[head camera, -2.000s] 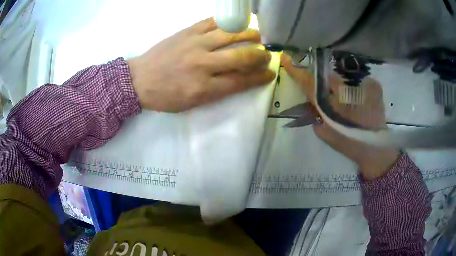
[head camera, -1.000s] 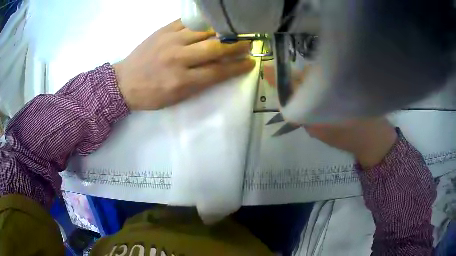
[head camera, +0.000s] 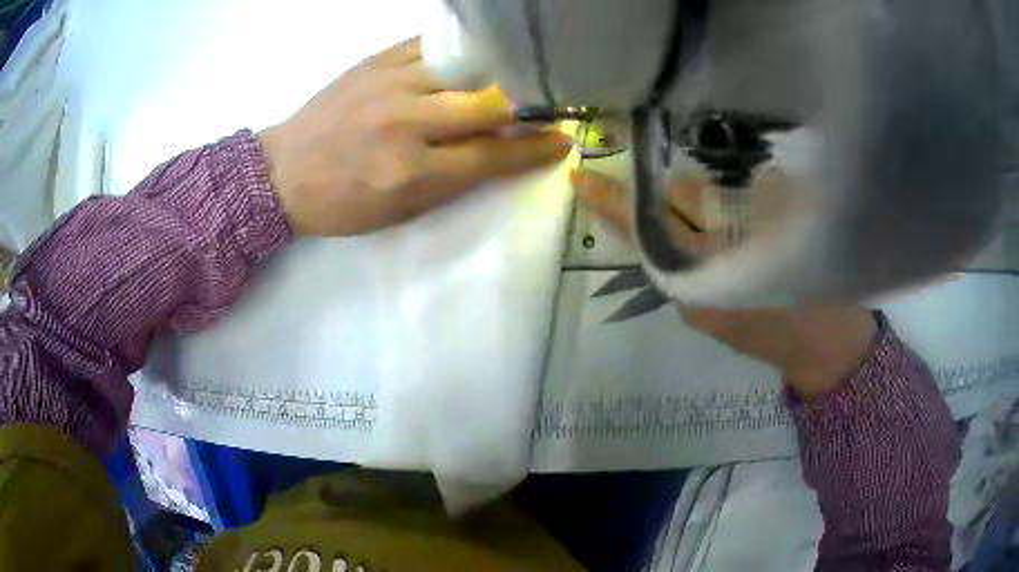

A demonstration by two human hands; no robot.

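A white fabric piece (head camera: 469, 324) lies under the presser foot area and runs down over the table's front edge, its lower end hanging. My left hand (head camera: 391, 145) lies flat on it, fingers beside the yellow-lit needle area (head camera: 592, 136). My right hand (head camera: 743, 330) is partly hidden behind the machine head (head camera: 849, 134); it holds thread snips (head camera: 631, 295), whose dark blades point left and stand apart. A right fingertip is near the fabric's right edge below the needle.
The white table (head camera: 291, 369) has a printed ruler (head camera: 670, 416) along its front edge. A white lamp (head camera: 443, 50) is left of the needle. A blue tray (head camera: 229, 480) is below left. White cloth (head camera: 726, 514) lies below right.
The view has shifted. Since one second ago, a right fingertip shows more clearly at the fabric's right edge. My left hand stays on the fabric, and the snips remain in my right hand.
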